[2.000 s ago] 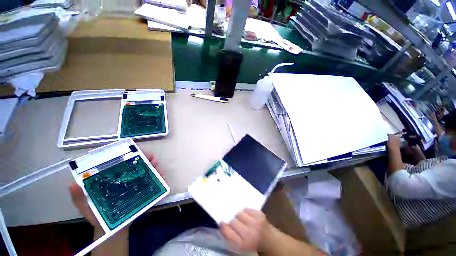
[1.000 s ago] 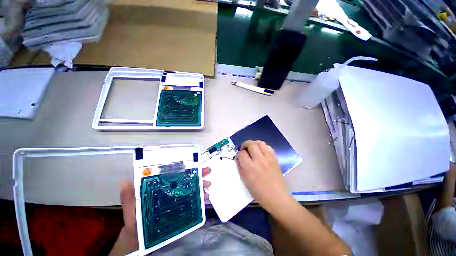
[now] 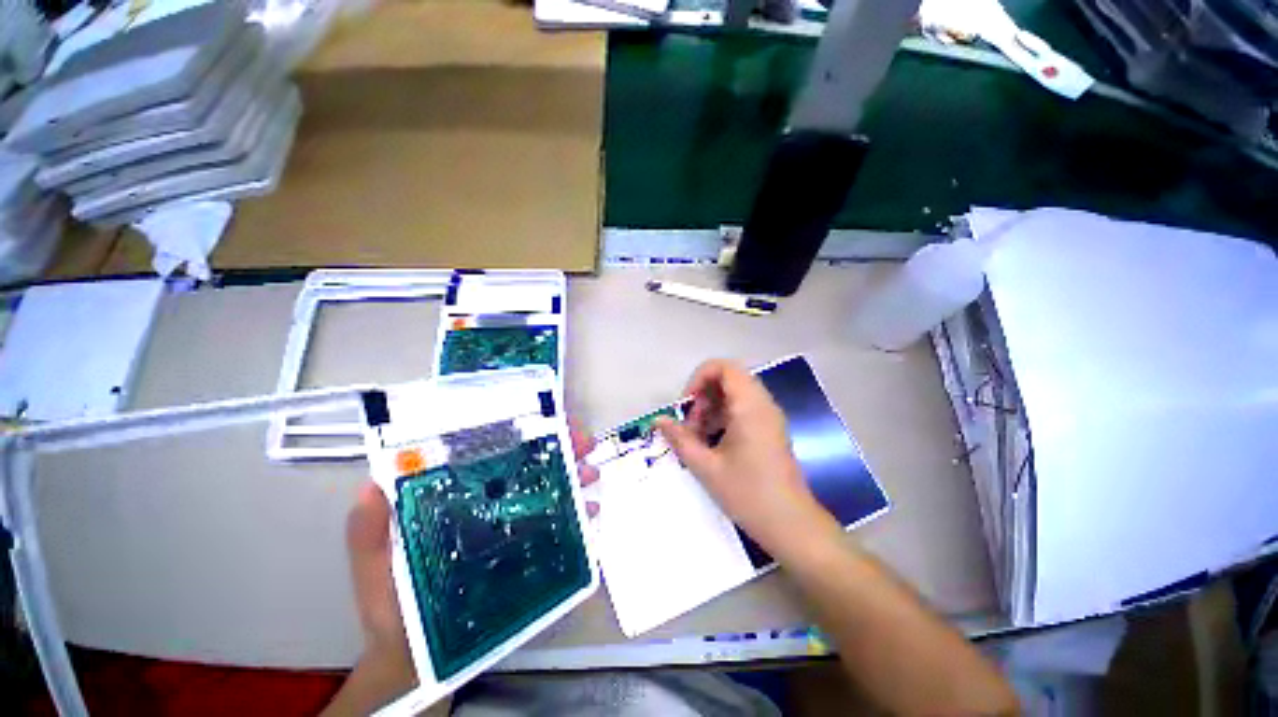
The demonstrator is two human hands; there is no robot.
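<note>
A white frame housing (image 3: 182,409) with a dark green circuit board (image 3: 493,539) is held tilted above the bench's front edge. My left hand (image 3: 376,574) grips its board section from behind, fingertips showing at both sides. A front panel half (image 3: 673,539), white with a small green board strip and a dark glossy writing screen (image 3: 827,441), lies on the bench to the right. My right hand (image 3: 743,448) is over it, thumb and forefinger close together at the green strip. Whether the fingertips pinch something thin cannot be told.
A second frame housing (image 3: 294,371) lies behind the held one. Stacked housings (image 3: 168,119) stand left rear. A cream pen or knife (image 3: 711,297), a black item (image 3: 799,210) on a post and a squeeze bottle (image 3: 918,294) are at the rear. White panels (image 3: 1149,406) are stacked right.
My right hand has moved from the front panel half's lower edge to its green strip, and the panel now lies on the bench. My left hand still holds the frame housing. The view has shifted.
</note>
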